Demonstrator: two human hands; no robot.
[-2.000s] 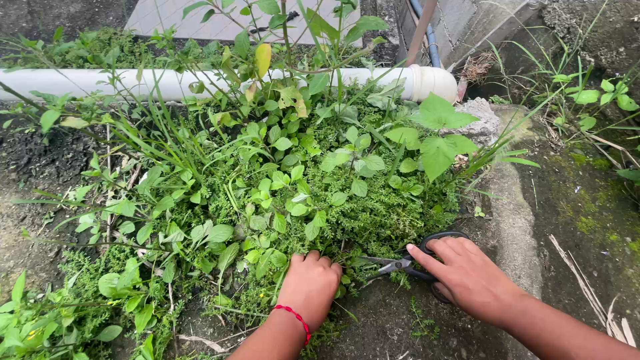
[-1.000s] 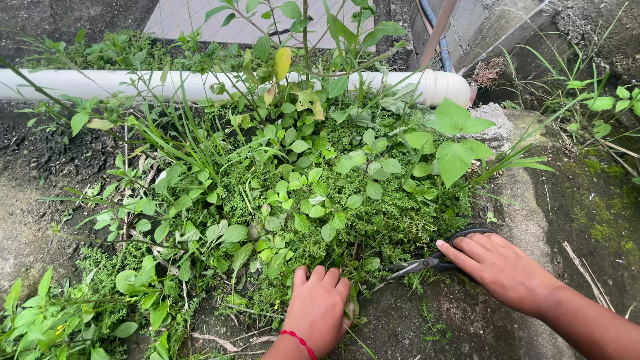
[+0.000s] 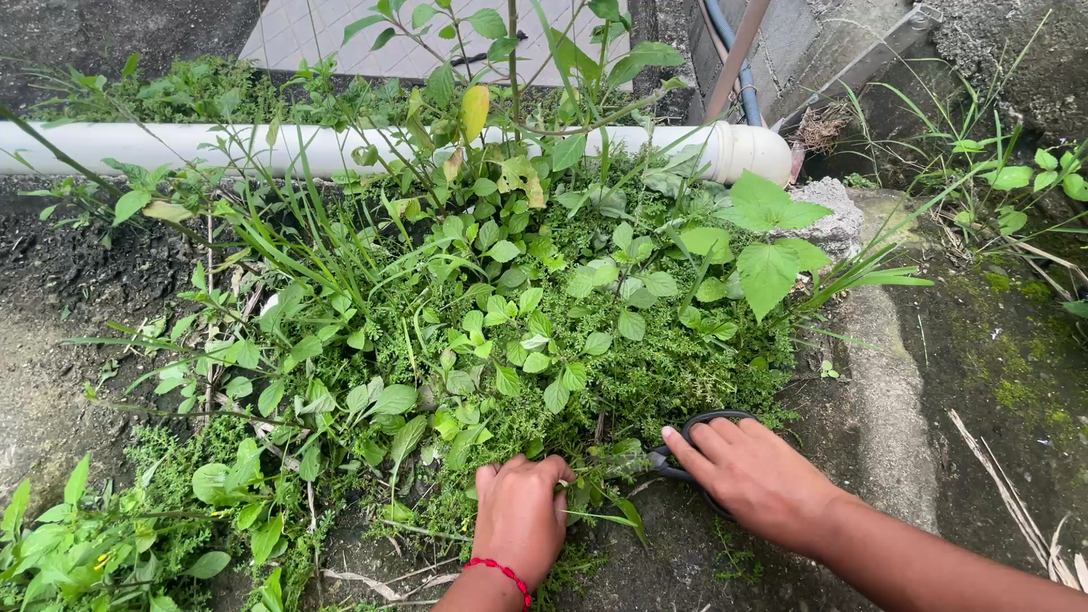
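Observation:
My right hand (image 3: 752, 476) holds black-handled scissors (image 3: 667, 460) at the lower edge of a dense patch of green weeds (image 3: 544, 340). The scissor blades point left, low among the stems, partly hidden by leaves. My left hand (image 3: 523, 510), with a red braided bracelet (image 3: 501, 577) at its wrist, is closed on some stems and grass blades just left of the blade tips. Its fingertips are partly hidden in the leaves.
A white plastic pipe (image 3: 340, 150) with an end cap runs behind the weeds. Beyond it lies a tiled slab (image 3: 340, 34). A rough concrete edge (image 3: 888, 408) and dry stalks (image 3: 1011, 501) are at the right. More weeds (image 3: 51, 552) grow at the lower left.
My left hand has closed on stems, and grass blades now stick out from its fingers toward the right. The scissors have stayed in my right hand, blades low by the stems.

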